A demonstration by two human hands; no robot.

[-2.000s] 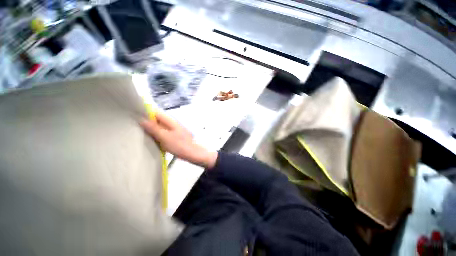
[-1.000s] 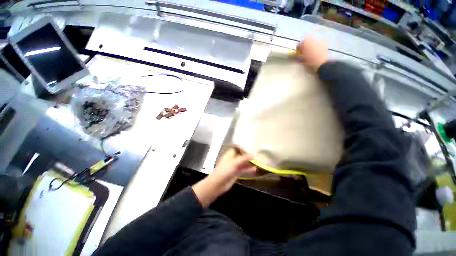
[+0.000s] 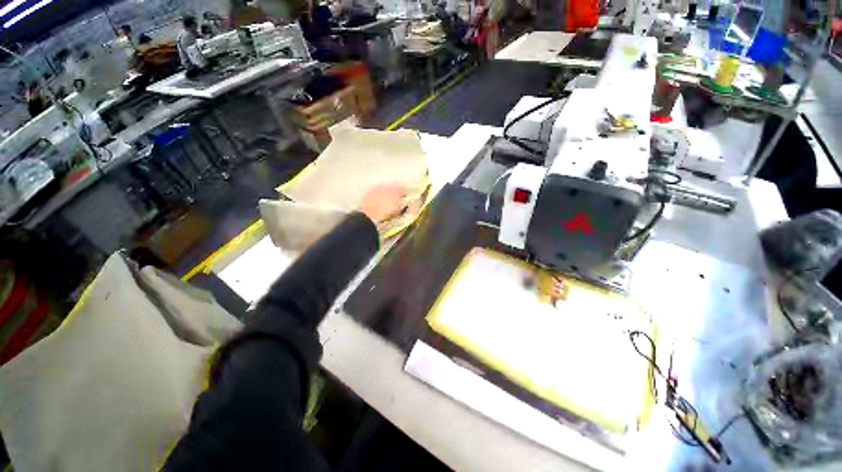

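My left hand (image 3: 383, 199) is blurred and lies at the near right edge of the beige bag stack (image 3: 355, 166) on the white side table. Its fingers touch the cloth, but I cannot tell if they grip it. Another large beige bag body (image 3: 92, 369) with yellow edges stands at the lower left, partly behind my sleeve. My right hand is not in view.
The sewing machine head (image 3: 582, 221) stands over the yellow-bordered template plate (image 3: 545, 336). A small brown piece (image 3: 554, 288) lies near the head. A thin black cable (image 3: 688, 419) and a clear bag of dark fittings (image 3: 799, 387) lie right. Boxes (image 3: 328, 101) stand behind.
The view has swung left from the table's right side to the machine and side table. My left hand has left the bag it touched and is now at the stack. My right hand has left view.
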